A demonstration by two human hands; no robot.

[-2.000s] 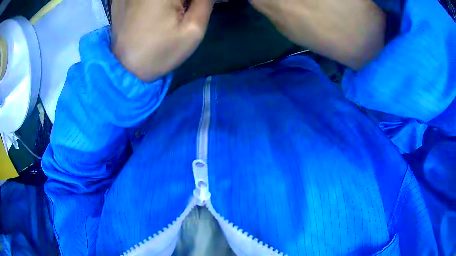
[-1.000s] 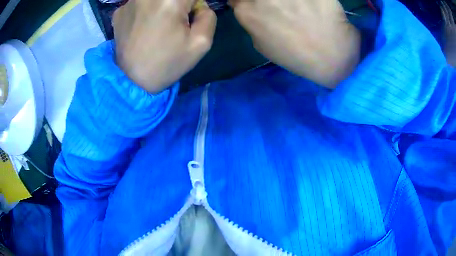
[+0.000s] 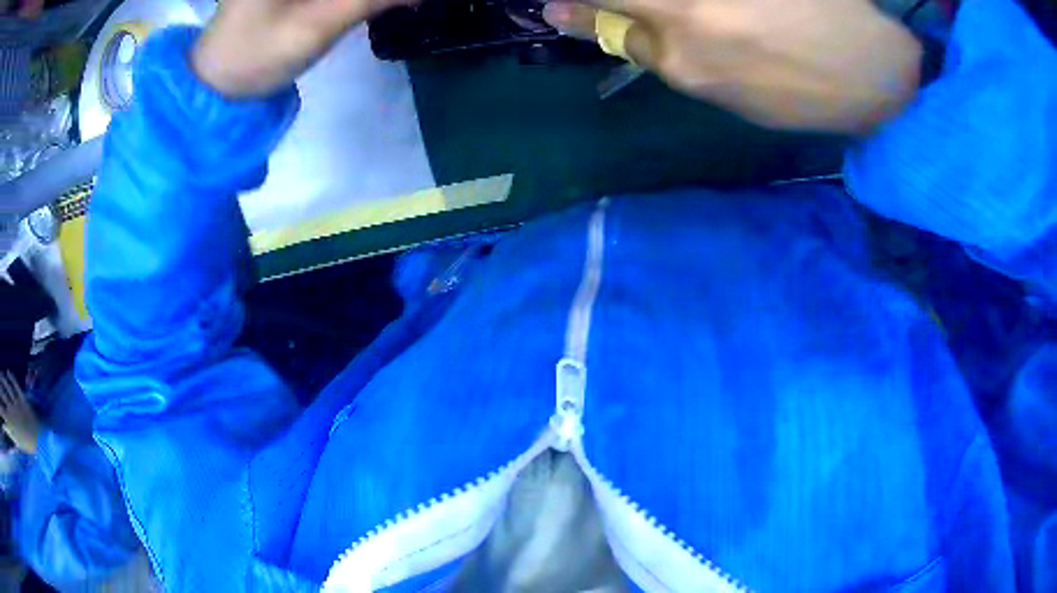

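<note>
A black electronic unit point(image 3: 458, 29) lies at the top edge, cut off by it. My right hand point(image 3: 753, 52) is at the unit's right end, with a pale yellow band point(image 3: 613, 34) on one finger. A thin silvery rod point(image 3: 621, 80) projects below that hand; how it is held cannot be told. My left hand point(image 3: 272, 44) is at the top left, by the unit's left end, its fingers cut off by the top edge. Whether it touches the unit is not clear.
A white work sheet point(image 3: 348, 151) lies on the dark green bench mat point(image 3: 545, 139), with a yellow tape strip point(image 3: 464, 193) along its front edge. A white round base point(image 3: 102, 75) stands at the left behind my sleeve. Another person's hand point(image 3: 16, 411) and blue sleeve show at the lower left.
The view has turned, so the sheet and tape strip show more fully. My hands have moved farther apart, the left up and leftward. The black unit and silvery rod now show.
</note>
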